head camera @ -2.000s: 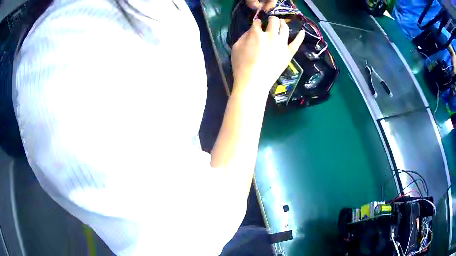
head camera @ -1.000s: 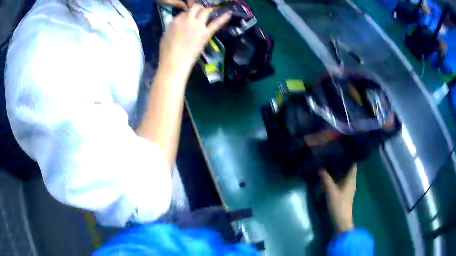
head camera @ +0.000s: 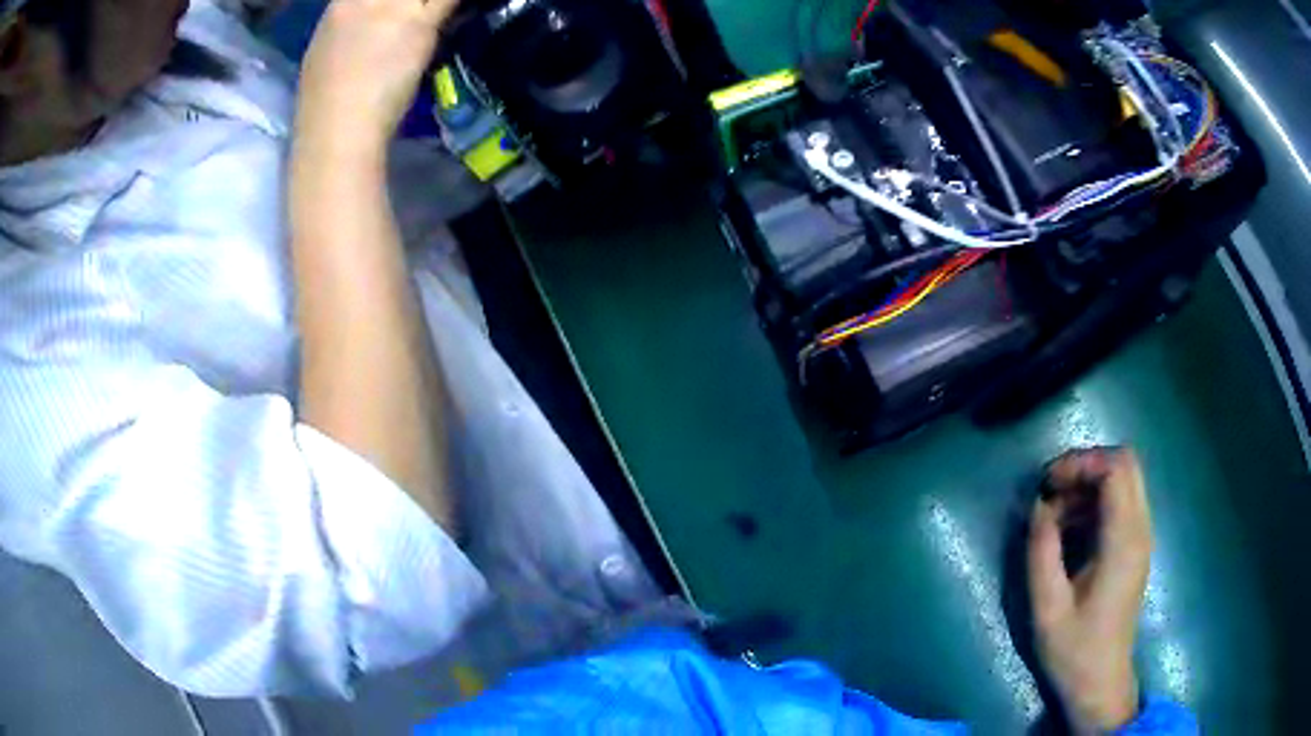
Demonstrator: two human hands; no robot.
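An open black electronic unit point(head camera: 935, 338) lies tilted on the green bench top. White leads point(head camera: 935, 223) and a bundle of red, yellow and blue leads point(head camera: 906, 299) run across it. A green board with a yellow block point(head camera: 755, 94) stands at its left end. Coloured leads gather at its right end. My right hand point(head camera: 1093, 539) is below the unit, apart from it, with curled fingers and a gap to the thumb. No held object is clear; the inside of the hand is dark. My left hand is not in view; a blue sleeve shows at the bottom edge.
A person in a white smock stands at the left. That person's hand point(head camera: 367, 58) is beside a second black unit point(head camera: 575, 101) at the top, cut off by the edge. The bench edge point(head camera: 597, 424) runs diagonally, and a grey metal-edged track point(head camera: 1272, 309) is at the right.
The view has shifted and the near unit appears larger and higher. My right hand, at the unit's lower side one second ago, is now apart from it. The neighbour's hand appears farther up and left.
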